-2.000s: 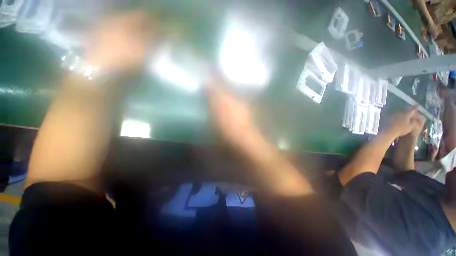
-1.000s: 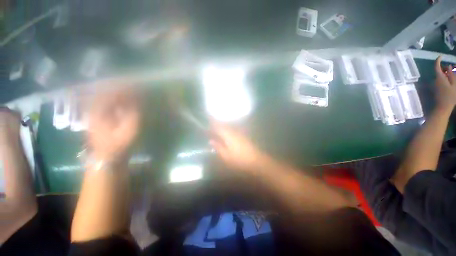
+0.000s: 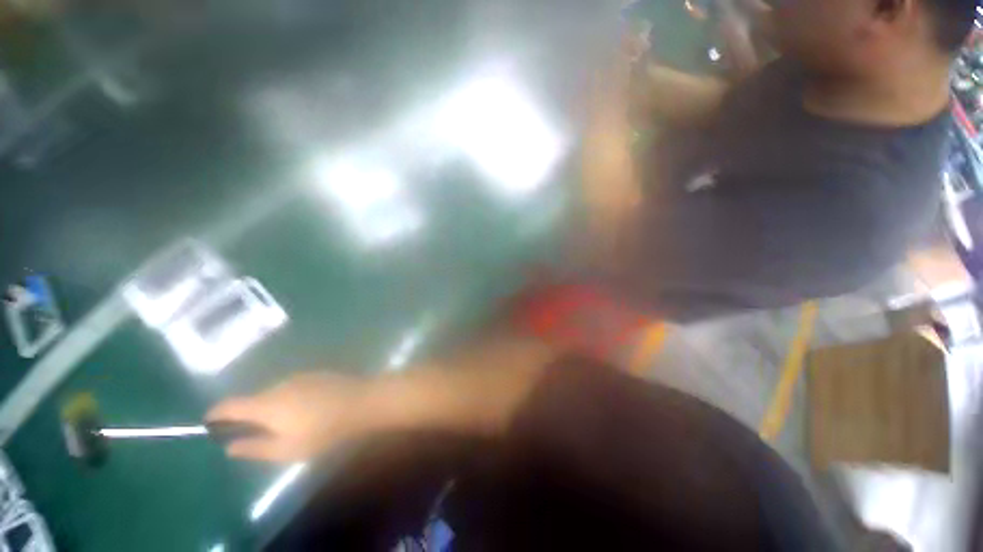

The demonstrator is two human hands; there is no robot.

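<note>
My right hand (image 3: 291,418) is closed around the dark grip of a small hammer (image 3: 153,432) at the lower left. The hammer's thin shiny shaft points left and its head is dark with a yellowish face. White plastic frames (image 3: 210,318) lie overlapping on the green bench just above and left of the hand, not touched by it. My left hand is not in view.
A pale guide rail (image 3: 65,361) crosses the left side. A frame with a blue part (image 3: 30,313) lies beyond it. More frames (image 3: 22,528) are at the lower left edge. Another person (image 3: 776,194) sits at the right. A brown box (image 3: 878,401) stands on the floor.
The view has swung far to the right. My left hand has gone out of the picture. The hammer, blurred before, now shows clearly in my right hand.
</note>
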